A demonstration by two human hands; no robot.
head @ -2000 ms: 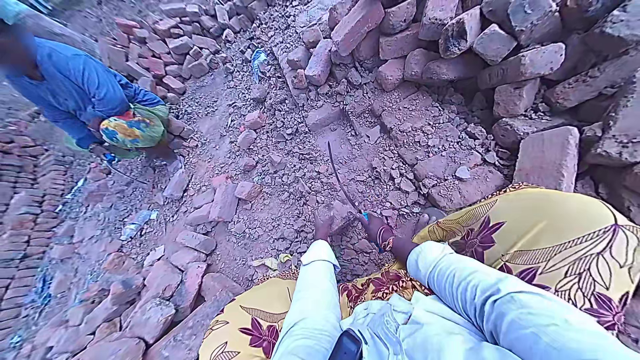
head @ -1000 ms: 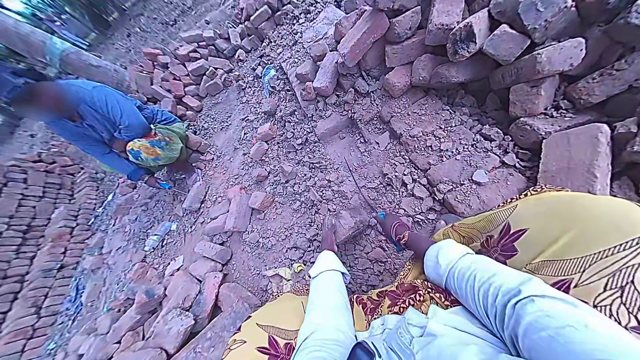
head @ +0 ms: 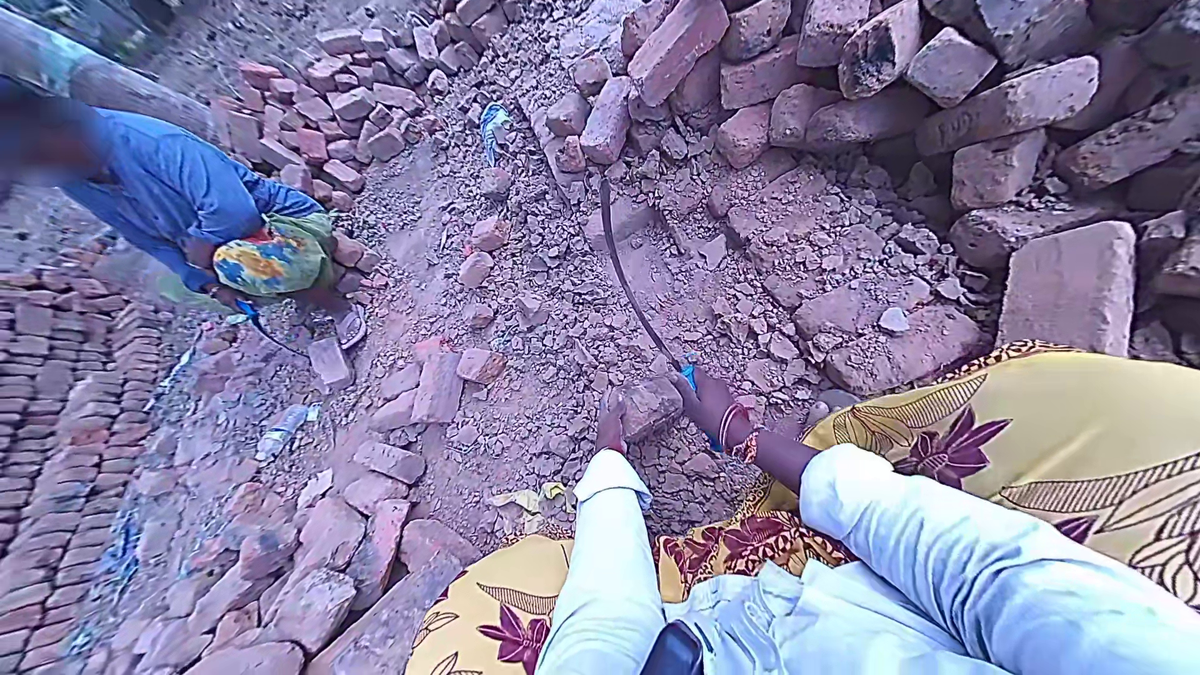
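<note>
My right hand (head: 708,403) is closed around the blue-wrapped handle of a long, thin, curved dark metal blade (head: 626,281), whose tip points up and away over the rubble. Just left of it, my left hand (head: 611,420) rests against the left side of a rough brick piece (head: 652,409) on the ground. Its fingers are partly hidden, so how firmly they grip cannot be seen. Bangles circle my right wrist. A flat brick slab (head: 881,342) lies in the rubble beyond my right hand.
A heap of loose bricks (head: 1008,103) rises at upper right. At left a co-worker in blue (head: 187,187) squats, holding a similar curved tool (head: 272,336). Stacked bricks (head: 56,441) fill the far left, broken ones (head: 319,600) the lower left. A plastic bottle (head: 281,431) lies between.
The curved blade has swung and now shows its full curve, its tip farther up the rubble. My left hand remains beside the brick piece. The co-worker's tool shows again beside a brick.
</note>
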